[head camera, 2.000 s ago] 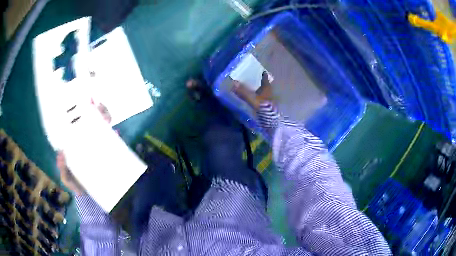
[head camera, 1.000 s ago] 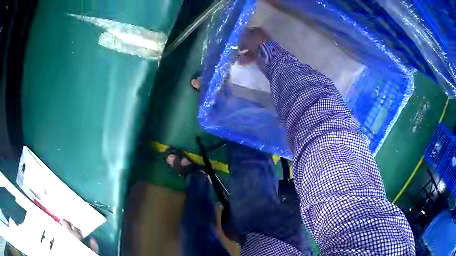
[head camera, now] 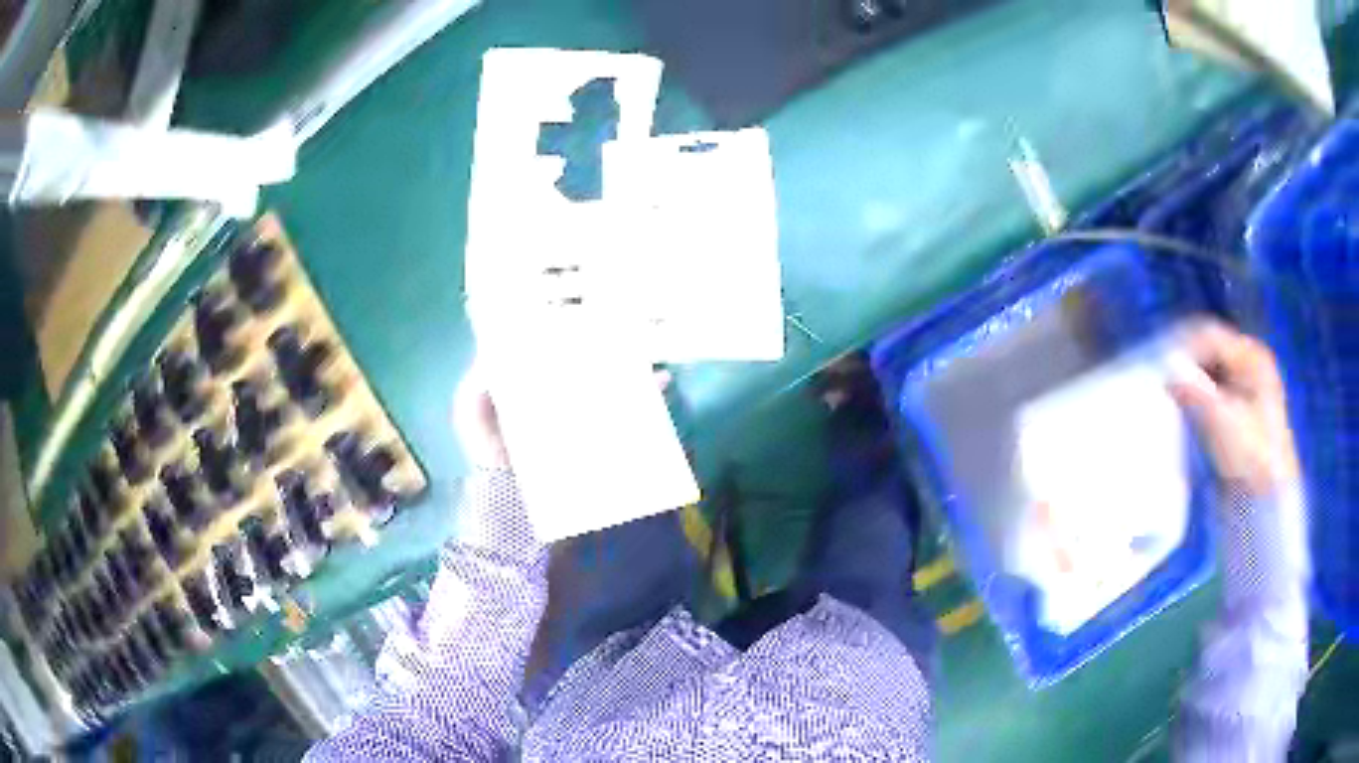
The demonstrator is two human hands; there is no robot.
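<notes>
A long white die-cut card with a shaped cutout near its far end and small slots stands over the green bench. A smaller white card lies against its right side. My left hand holds the long card at its left edge, fingers partly hidden behind it. My right hand grips the corner of a blurred white sheet above a blue plastic crate. The sheet shows faint reddish marks.
Rows of black moulded parts stand on a brown cardboard sheet at the left. The green bench runs behind the cards. More blue crates are at the far right. A cardboard box is at the top right.
My right hand has come up out of the crate with the white sheet and moved right. The view has shifted, so the long card and my left hand now show near the middle, with the black parts at left.
</notes>
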